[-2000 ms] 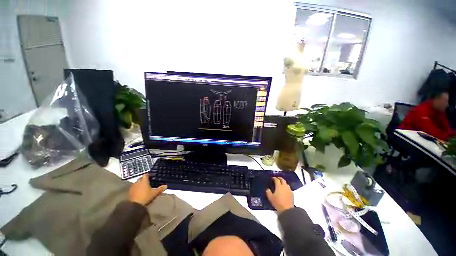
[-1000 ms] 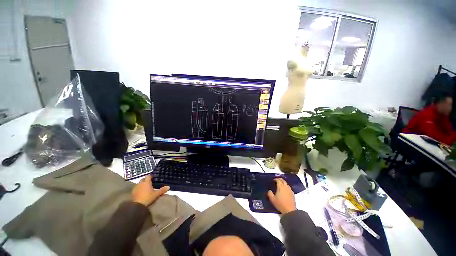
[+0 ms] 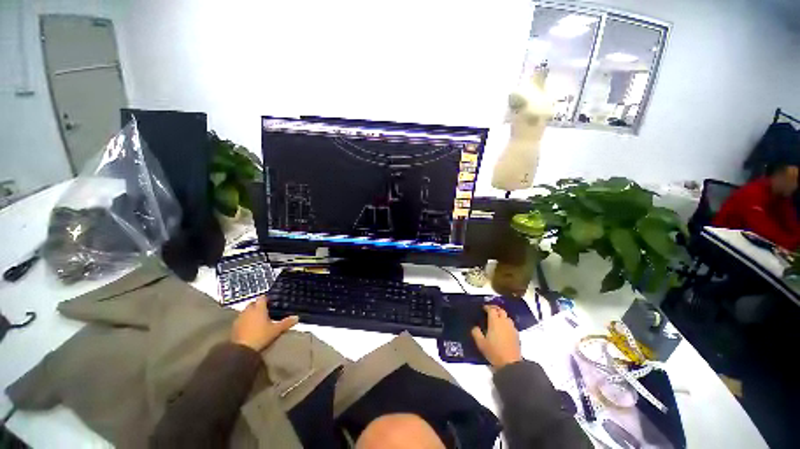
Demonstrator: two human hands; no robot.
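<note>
My right hand [image 3: 500,337] lies curved on the mouse pad [image 3: 456,333], over a small dark mouse that it mostly hides. My left hand [image 3: 260,324] rests at the lower left corner of the black keyboard [image 3: 351,301], thumb pointing right, beside the calculator [image 3: 245,277]; it grips nothing that I can see. The monitor [image 3: 364,184] shows thin white and some red pattern outlines on black, with an icon column at its right. Grey-brown trousers [image 3: 149,351] spread over the desk's left and my lap, with black lining [image 3: 412,405] showing near the front edge.
A clear plastic bag [image 3: 110,219] stands left. A bottle with a green lid [image 3: 517,254] and a plant [image 3: 605,228] stand right of the monitor. A tape measure [image 3: 625,346] and pens lie right. A dress form [image 3: 524,131] stands behind; a person in red [image 3: 754,206] sits far right.
The outlines on the screen have grown and shifted, with large curves now at the top. The camera view has shifted slightly. My hands have stayed by the keyboard and on the mouse pad.
</note>
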